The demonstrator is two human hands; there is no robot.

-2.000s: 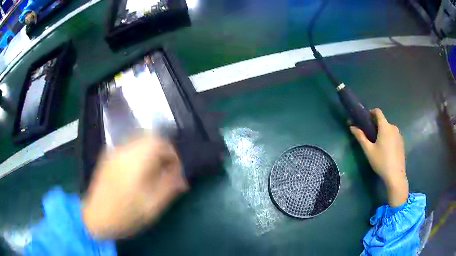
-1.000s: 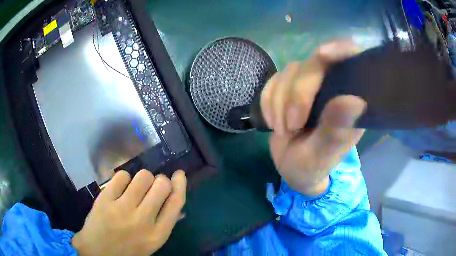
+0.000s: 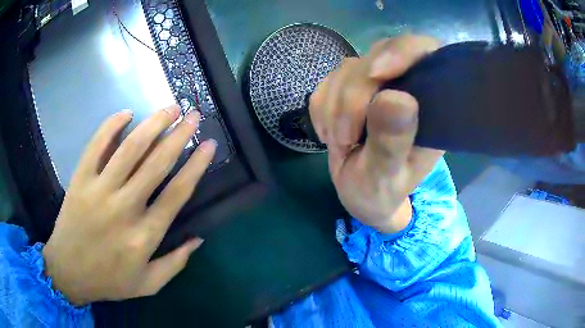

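My right hand [image 3: 378,128] holds the electric screwdriver [image 3: 487,99], a thick black cylinder, large and blurred near the camera. Its nose is mostly hidden by my fingers, over the lower part of the round grey screw dish [image 3: 288,70]. My left hand [image 3: 128,198] lies with fingers spread over the lower end of the device housing, across the silver plate [image 3: 83,83] and the honeycomb strip [image 3: 170,38]. No object shows in it. The black fixture tray [image 3: 247,160] surrounds the housing. A thin dark wire crosses the plate's upper part.
A dark green bench [image 3: 276,237] lies under the tray and dish. A white box [image 3: 545,237] stands at lower right. Blurred blue and metallic items are at the upper right edge. Blue smock cloth shows at the bottom.
The right hand first lifted the screwdriver from the bench's right side to the dish. The left hand has moved from the housing's lower edge up onto it, fingers now spread. The view has shifted.
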